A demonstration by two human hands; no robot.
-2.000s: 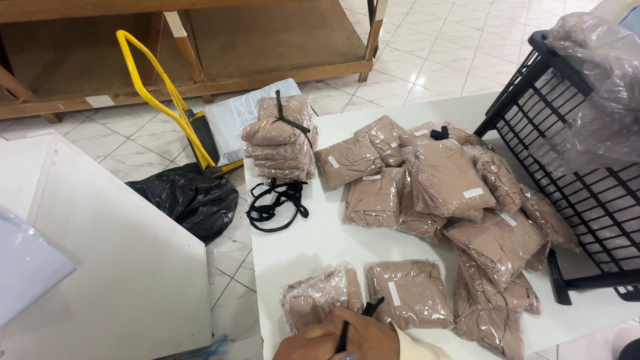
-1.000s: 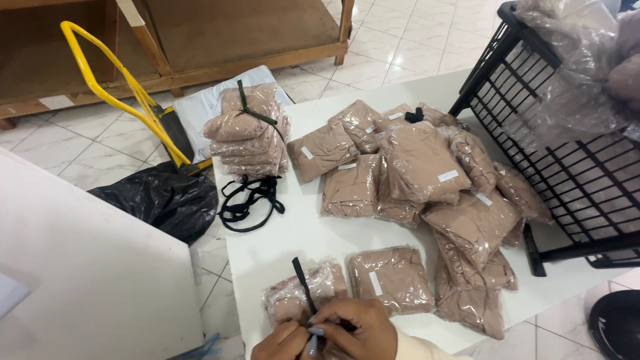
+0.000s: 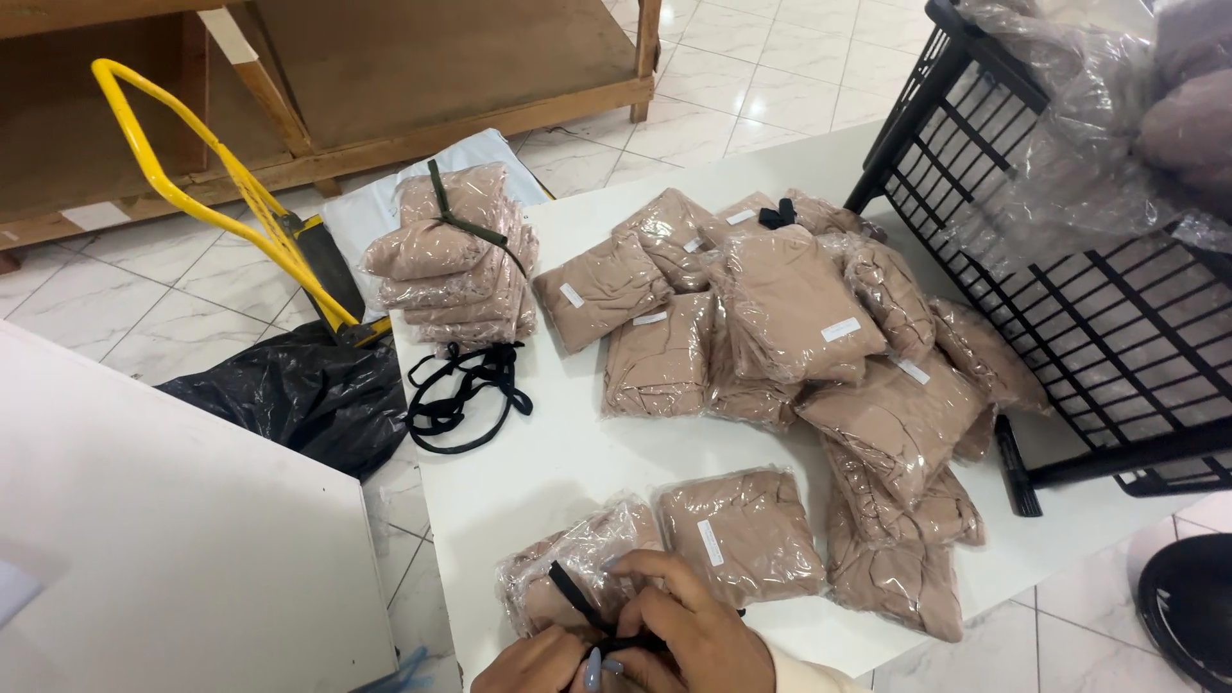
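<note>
At the near edge of the table both my hands pinch a black fabric strip over a plastic-wrapped beige garment bundle. My left hand grips the strip low down; my right hand, thumb and fingers bent, holds it from the right, partly hiding the crossing. Just right of them lies a flat bagged beige garment with a white label. Farther back, a stack of bagged garments is bound with a dark strip, and loose black strips lie in a coil before it. Several more bagged garments form a heap.
A black plastic basket with wrapped items stands at the right of the white table. Beyond the left edge are a yellow-handled cart, a black plastic bag and a white panel. A wooden shelf stands behind.
Both hands stay at the near bundle, and the black strip's free end over it has changed its lie. The right hand's fingers have spread up over the bundle. The stack and heap rest as before.
</note>
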